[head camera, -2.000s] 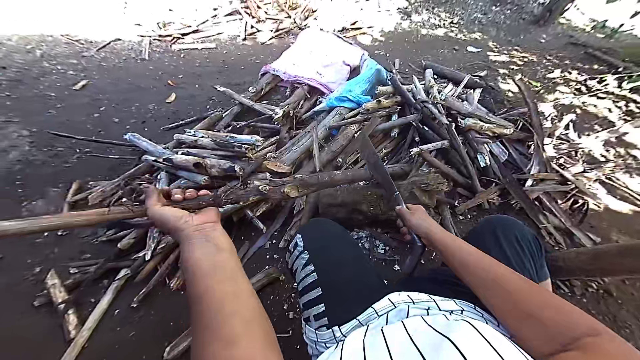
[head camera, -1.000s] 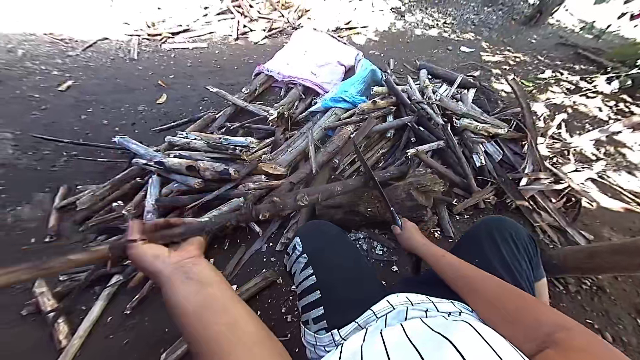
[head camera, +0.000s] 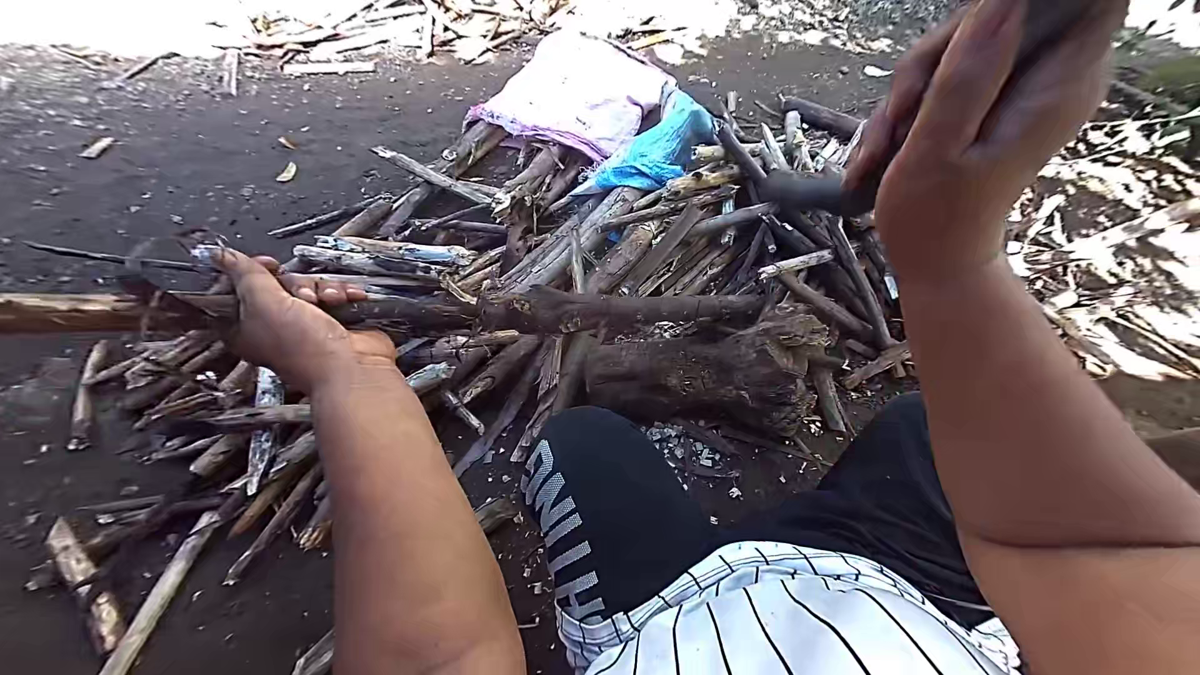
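My left hand grips a long wooden branch that runs across the view from the left edge to above a thick log. The branch's right part lies over the log, close in front of my knees. My right hand is raised high at the upper right, closed around the dark handle of a machete. Its blade is mostly out of view or blurred behind the hand at the top edge.
A pile of cut firewood spreads beyond the log. On it lie a whitish-pink sack and a blue plastic sheet. Loose sticks lie at the lower left; wood chips lie between my knees.
My right hand has risen with the machete from beside the log to the upper right. My left hand still holds the branch, which lay lower at its left end one second ago.
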